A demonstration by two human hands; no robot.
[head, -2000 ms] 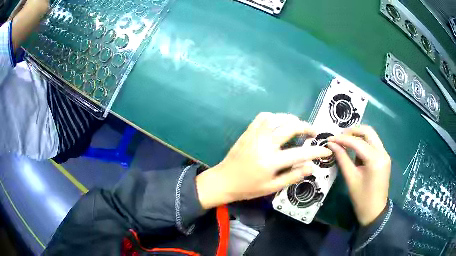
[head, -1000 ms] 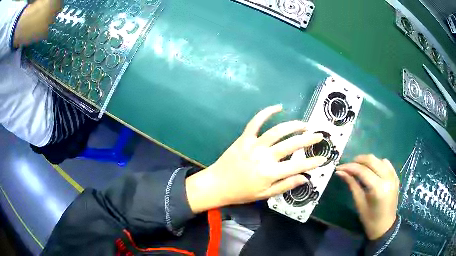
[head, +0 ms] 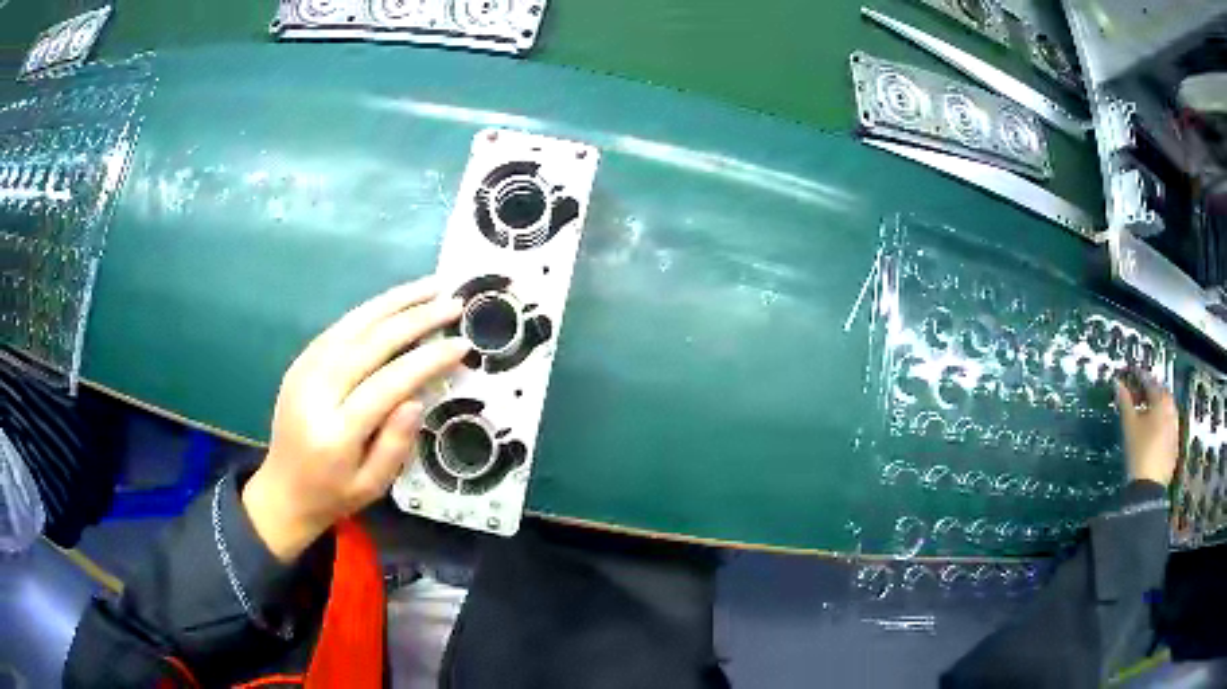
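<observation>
A silver three-hole fixture (head: pixel 534 269) lies on the green mat in front of me, its dark round openings facing up. My left hand (head: pixel 353 404) rests at its left side, with fingertips at the middle opening; no separate part shows in them. A large clear parts tray (head: pixel 928 451) with rows of round pockets lies at the right. My right hand (head: pixel 1146 420) is at the tray's far right edge, fingertips down on the pockets and blurred. Whether it pinches a ring cannot be seen.
Another clear tray (head: pixel 41 256) lies at the left. Fixtures with ringed discs stand on the belt at the top (head: pixel 411 19) and upper right (head: pixel 949 115), the latter between two pointed guides (head: pixel 989 179). Metal-framed equipment (head: pixel 1144 202) is at the right edge. A coppery-dotted strip (head: pixel 1202 464) is beside my right hand.
The view has swung right. My right hand has left the fixture and reached to the clear tray at the right. My left hand stays at the fixture, its fingers drawn back from over it.
</observation>
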